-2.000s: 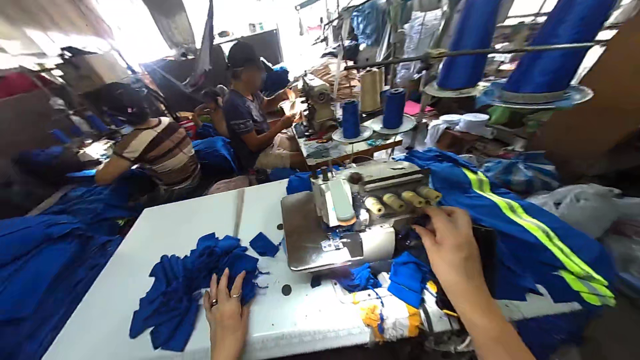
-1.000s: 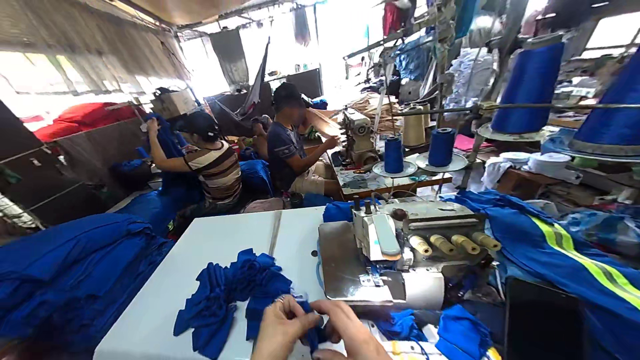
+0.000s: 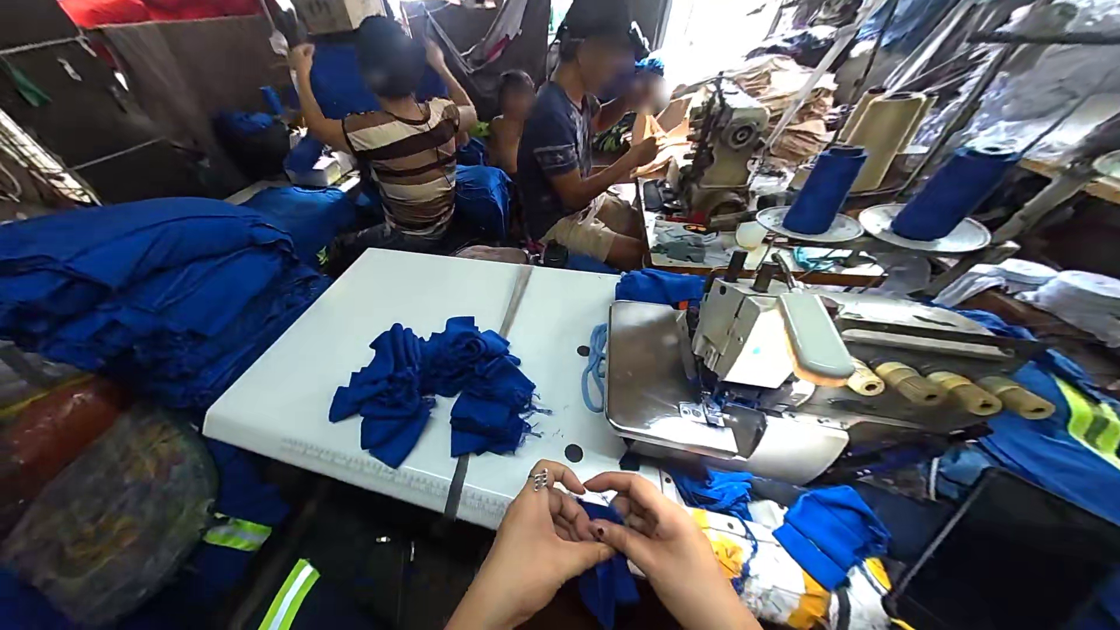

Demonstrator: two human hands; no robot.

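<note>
My left hand (image 3: 547, 538), with a ring on a finger, and my right hand (image 3: 647, 534) meet at the table's front edge. Both pinch a small blue fabric piece (image 3: 605, 582) that hangs down between them. Left of the hands, a bunched chain of blue fabric pieces (image 3: 472, 354) lies on the white sewing table (image 3: 306, 350). An overlock sewing machine (image 3: 744, 350) with a metal plate stands to the right of the hands. More blue fabric pieces (image 3: 831, 529) rest below the machine, on white and yellow cloth.
A large blue fabric pile (image 3: 149, 280) is at the left. Two people (image 3: 407, 157) (image 3: 569, 149) sit beyond the table, one near another sewing machine (image 3: 722, 149). Blue thread cones (image 3: 827, 188) stand behind the overlock machine. A dark flat panel (image 3: 1006, 560) is at the lower right.
Two seconds ago my left hand was on the blue fabric bunch and my right hand beside the machine; now they are together on one piece. The view has turned. One person's second arm now shows raised.
</note>
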